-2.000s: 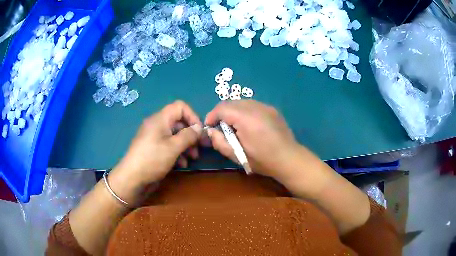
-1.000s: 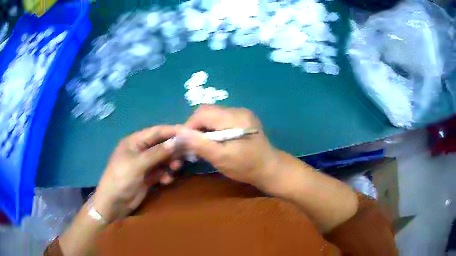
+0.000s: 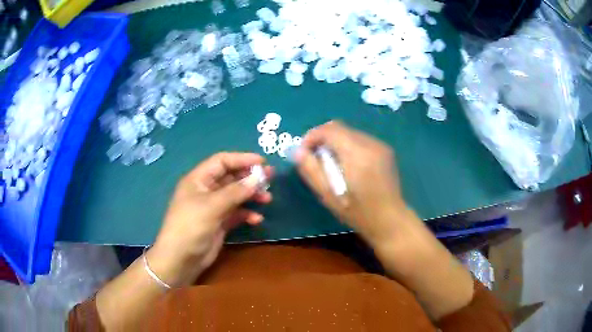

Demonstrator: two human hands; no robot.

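My left hand [image 3: 211, 201] holds a small clear-whitish piece [image 3: 258, 176] between thumb and fingertips; which part it is I cannot tell. My right hand [image 3: 357, 178] holds a pen-like white tool [image 3: 333, 172] against the palm. Its blurred fingertips are at the right edge of the small cluster of white perforated inserts [image 3: 269, 140]; a whitish spot shows at the fingertips, too blurred to name. Clear base shells [image 3: 167, 107] lie in a loose pile left of centre. Frosted covers [image 3: 363, 48] form a bright pile at the back, right of centre.
A blue parts bin [image 3: 61, 142] with whitish pieces stands at the left, a yellow bin [image 3: 63, 11] beyond it. A crumpled clear plastic bag [image 3: 513, 155] lies at the right. An open cardboard box [image 3: 505, 266] is below the bench edge at right.
My hands were together a second ago; now they are apart. My right hand has moved right to the perforated inserts. The whitish piece shows in my left fingertips.
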